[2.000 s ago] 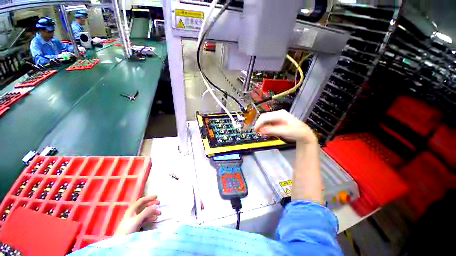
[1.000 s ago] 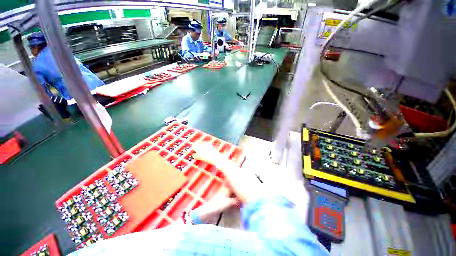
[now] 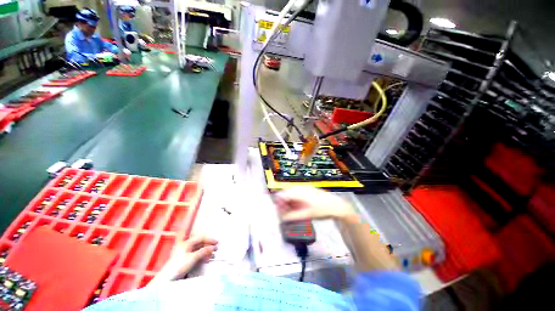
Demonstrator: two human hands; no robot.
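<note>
The red compartment tray [image 3: 159,216] lies at left, with small circuit boards [image 3: 76,206] in its left pockets and bare pockets at right. A flat red sheet [image 3: 67,267] covers its near-left part and bears more boards. The black fixture with yellow border [image 3: 316,184] holds rows of green boards under the machine head. My left hand [image 3: 193,254] is beside the tray's right edge, fingers loosely curled, nothing visible in it. My right hand [image 3: 307,204], blurred, is over the upper part of the teach pendant [image 3: 299,233]; contact is unclear.
The gantry machine [image 3: 344,45] stands ahead, with hoses around its head and an orange-brown part [image 3: 310,148] above the fixture. Small dark cutters [image 3: 181,112] lie on the green bench [image 3: 140,133]. Red trays [image 3: 453,225] and black racks stand at right. Two people in blue sit far left.
The view has turned back right from the tray. An arm reaching over the tray a second ago is gone from there; my right hand is now over the pendant.
</note>
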